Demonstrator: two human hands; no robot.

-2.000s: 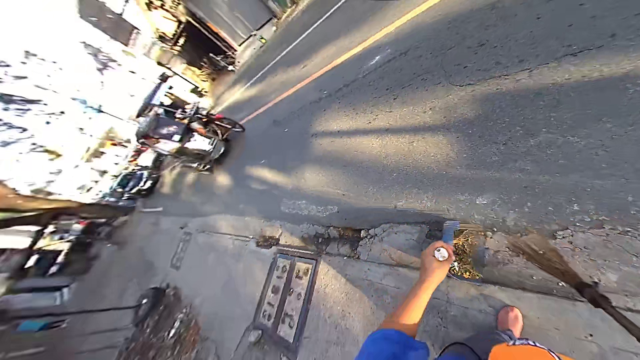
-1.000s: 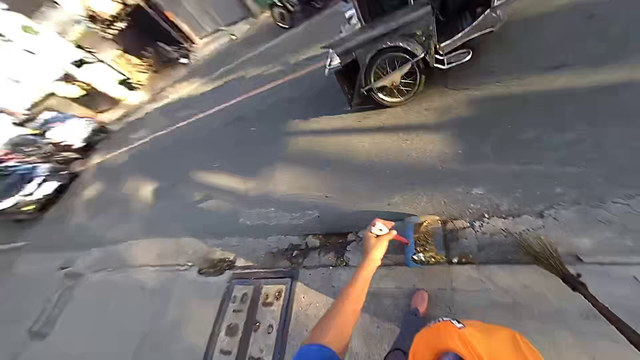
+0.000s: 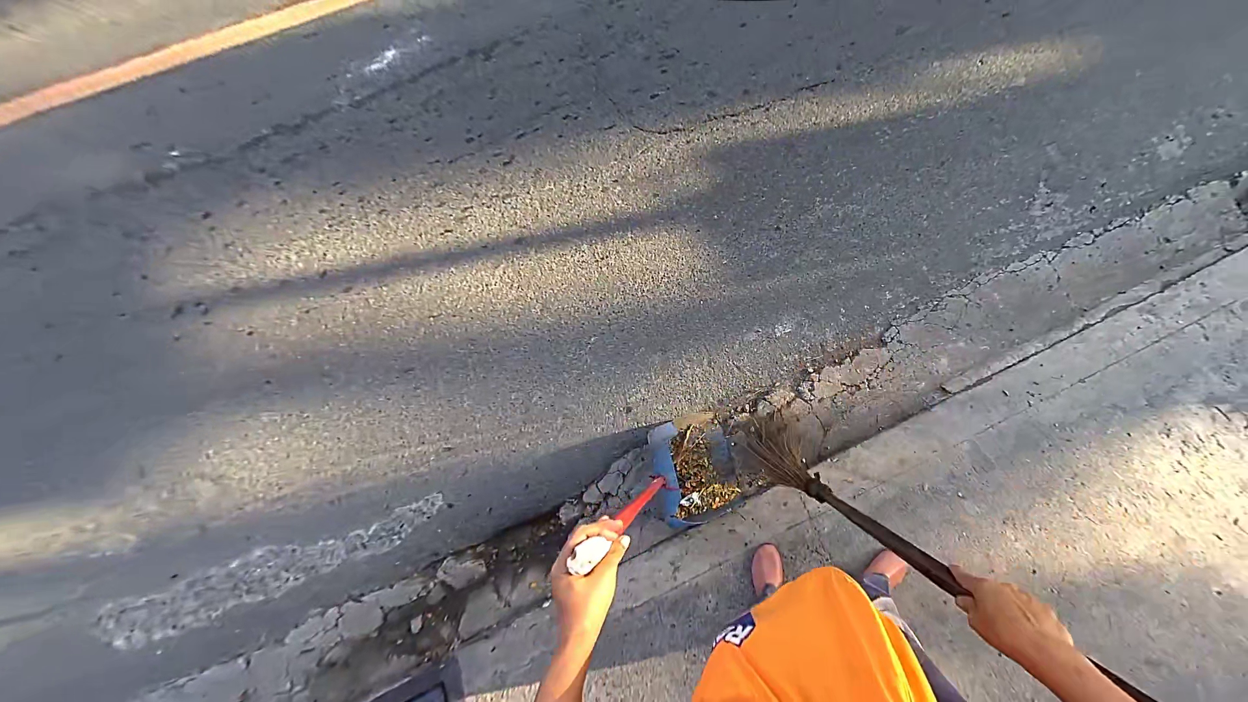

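Observation:
My left hand [image 3: 588,575] grips the red handle [image 3: 639,505] of a blue dustpan [image 3: 667,473], near a white end on the handle. The dustpan rests in the gutter beside the curb and holds dry leaves and litter [image 3: 700,472]. My right hand [image 3: 1014,614], at the lower right, is closed around the dark stick of a broom [image 3: 892,541]. The broom's thin bristles [image 3: 777,450] touch the ground just right of the dustpan's open side.
Cracked concrete [image 3: 848,375] runs along the road's edge. The asphalt road [image 3: 439,263] fills the upper view, with an orange line [image 3: 175,57] at upper left. My feet [image 3: 767,568] are on the concrete sidewalk [image 3: 1102,468]. Part of a dark metal frame [image 3: 426,691] shows at the bottom.
The three-wheeled vehicle seen on the road one second ago is out of view. My right hand has come into view on the broom's stick. The view has turned down and rightward.

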